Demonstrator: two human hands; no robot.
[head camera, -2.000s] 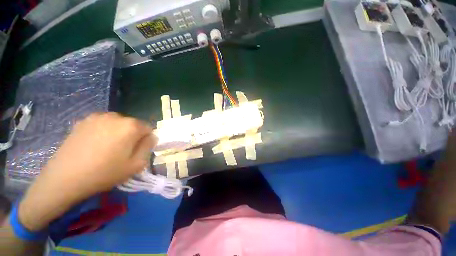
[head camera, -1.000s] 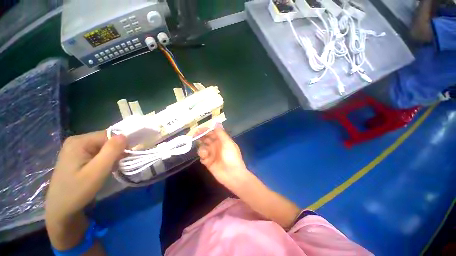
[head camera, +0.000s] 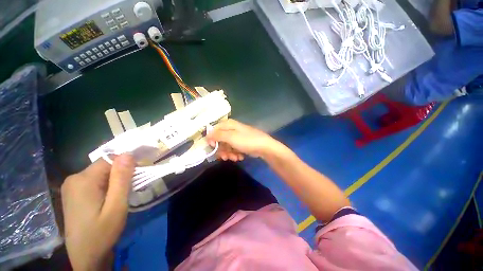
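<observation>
A white power adapter (head camera: 135, 147) lies at the left end of the long white test fixture (head camera: 182, 117). My left hand (head camera: 100, 198) holds the adapter, thumb on its near side. Its coiled white output cable (head camera: 172, 166) hangs along the fixture's near edge. My right hand (head camera: 238, 140) pinches the cable's end near the right part of the fixture; the fingers hide the tip, and I cannot tell if it touches the socket. Cream masking tape (head camera: 121, 122) crosses at the fixture. Coloured test leads (head camera: 173, 69) run from the fixture's far side to the instrument.
The grey instrument (head camera: 95, 34) with a lit display stands at the back left. A grey slab (head camera: 312, 79) at upper right holds adapters and tangled white cables (head camera: 349, 42). A film-wrapped slab (head camera: 26, 174) is at far left. A person's blue sleeve and a red stool (head camera: 384, 119) are at right.
The view has shifted, so the instrument sits further left. My right hand has risen to the fixture's near edge with the cable end. My left hand still holds the adapter.
</observation>
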